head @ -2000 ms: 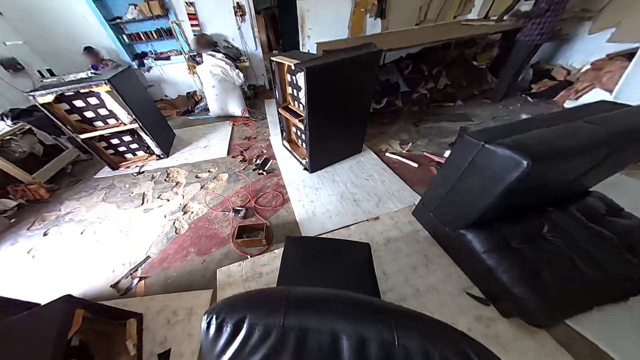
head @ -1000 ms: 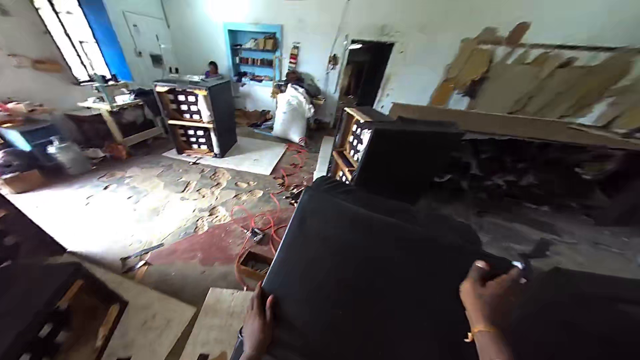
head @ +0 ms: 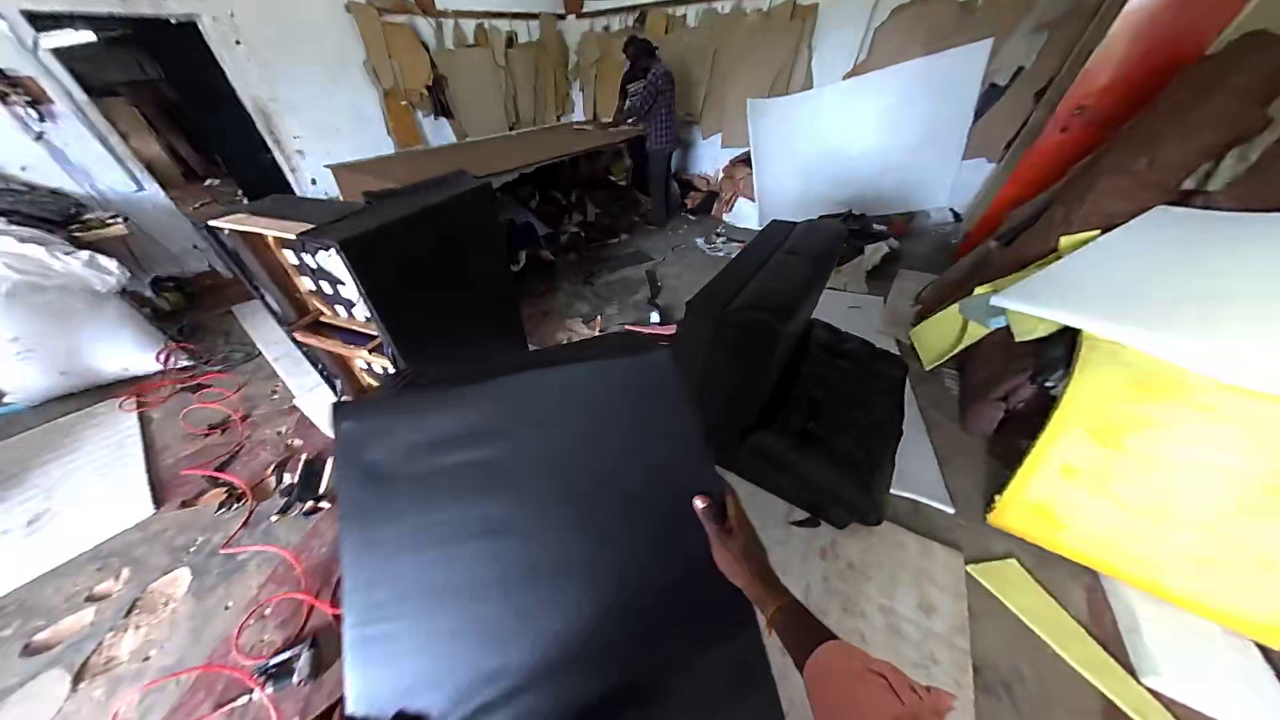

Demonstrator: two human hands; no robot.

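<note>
A large black upholstered furniture piece (head: 540,540) fills the lower middle of the head view. My right hand (head: 735,540) grips its right edge, the thumb lying on the black surface and the fingers hidden behind. My left hand does not show. Just beyond stands a black unit with an open wooden frame and woven webbing (head: 430,280). To the right of the held piece is a black padded sofa section (head: 820,420), resting on pale sheets on the floor.
A red coiled hose (head: 265,550) and scraps lie on the floor at left. A filled white sack (head: 60,320) stands far left. Yellow foam (head: 1150,480) is at right. A person (head: 658,130) stands at a long bench (head: 480,155) at the back.
The view has swung right. Both hands were on the black piece one second ago; now only my right hand shows, on its right edge.
</note>
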